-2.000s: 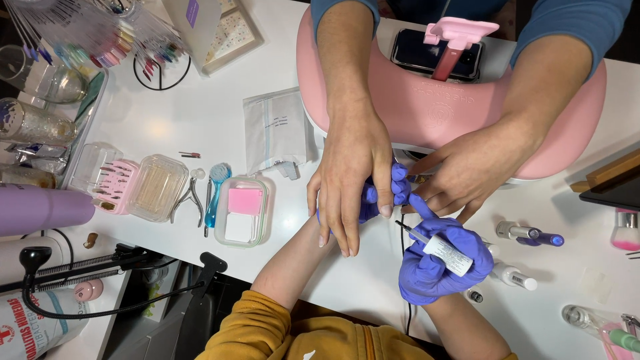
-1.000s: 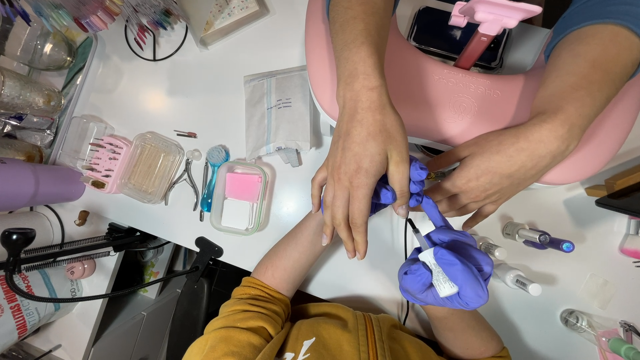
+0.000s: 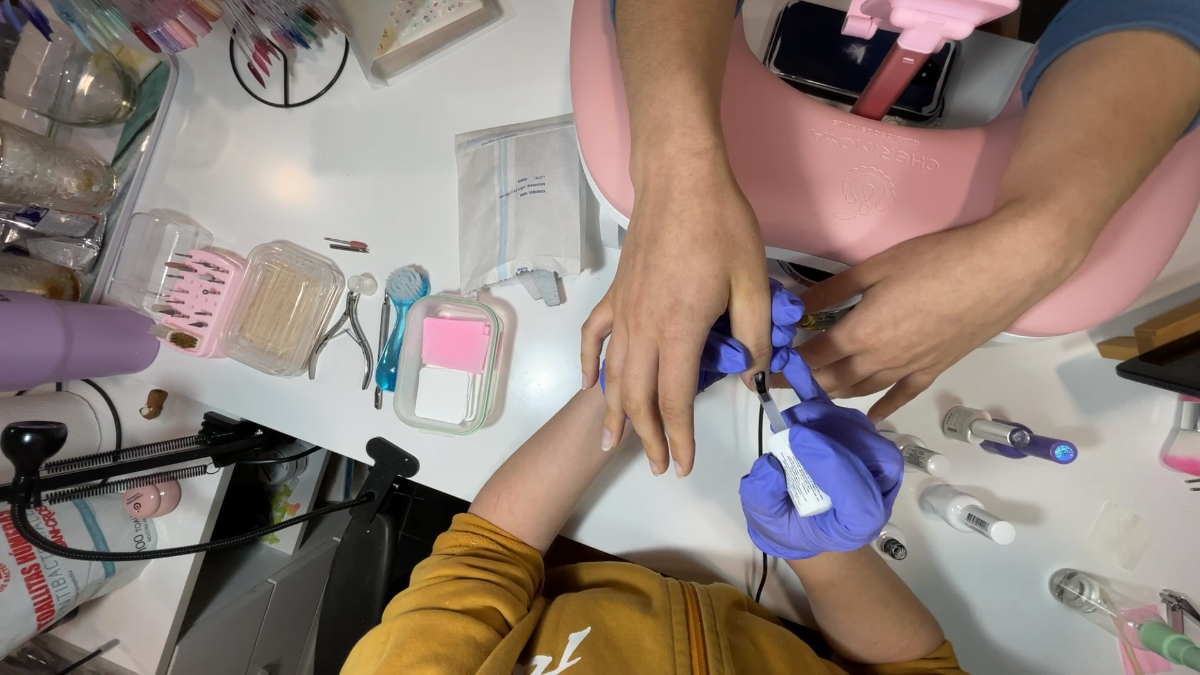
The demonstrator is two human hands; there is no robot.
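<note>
My left hand [image 3: 733, 347], in a blue glove, is mostly hidden beneath another person's right hand [image 3: 680, 300]; its fingers are around that person's thumb. My right hand [image 3: 825, 473], also gloved, is shut on the white handle of a nail polish brush [image 3: 799, 478]. The dark bristle tip points up at the thumb's nail and looks to touch it. The person's left hand [image 3: 900, 305] rests beside the pink arm rest [image 3: 844, 178], near a small bottle [image 3: 825, 319] that is partly hidden by the fingers.
Several polish bottles [image 3: 966, 511] lie right of my right hand. On the left are a glass container with pink and white pads [image 3: 450, 363], a blue-handled brush [image 3: 392, 352], cuticle nippers [image 3: 345, 337], a box of wooden sticks [image 3: 284, 305] and a paper pouch [image 3: 518, 202]. A phone [image 3: 858, 61] lies behind the rest.
The brush in my right hand has moved from beside the person's thumb up to its nail. The view has shifted slightly.
</note>
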